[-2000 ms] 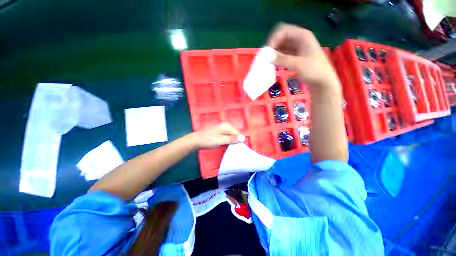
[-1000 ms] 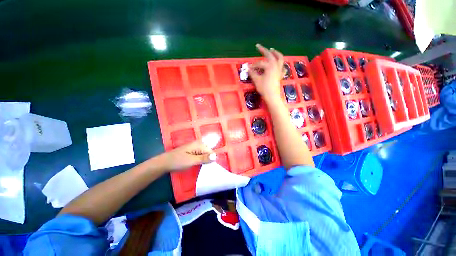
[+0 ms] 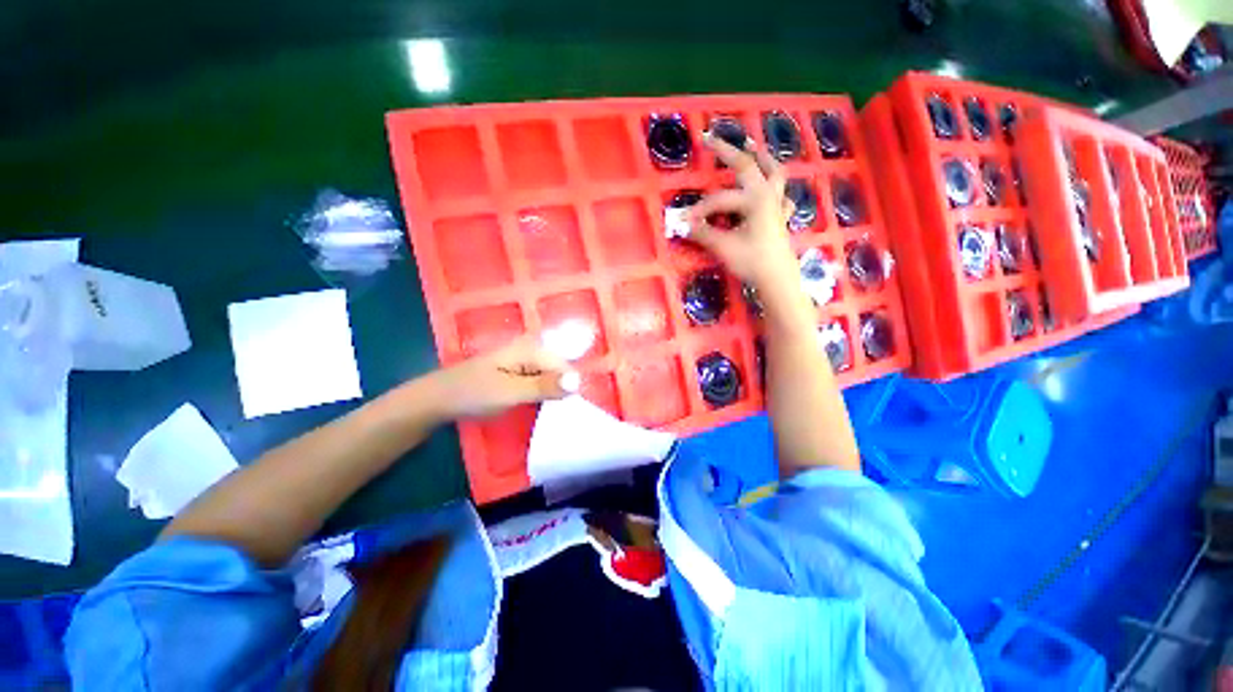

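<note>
The red-orange compartment tray [image 3: 430, 277] lies in front of me. Its left pockets are empty; its right pockets hold dark round parts, such as one [image 3: 717, 379] with shiny wrap around it. My left hand [image 3: 503, 381] pinches a curved white sheet [image 3: 592, 443] over the tray's near left corner. My right hand [image 3: 746, 223] has its thumb and index fingertips at a part in the second row from the far edge, leftmost filled column. Something small and whitish shows at those fingertips; whether it is a label or a finger cot is unclear. The hand partly hides nearby parts.
More red trays with parts [image 3: 933, 223] stand stacked at right. Left on the green surface lie a white square [image 3: 294, 352], a torn white piece [image 3: 179, 462], crumpled clear film [image 3: 349, 233], a whitish bottle [image 3: 129, 322] and a white strip [image 3: 34, 473]. A blue stool [image 3: 1017, 435] stands lower right.
My right hand has moved from the far-row part to the one below it, leaving the far part uncovered. The white piece it held two seconds ago no longer shows. My left hand keeps the sheet.
</note>
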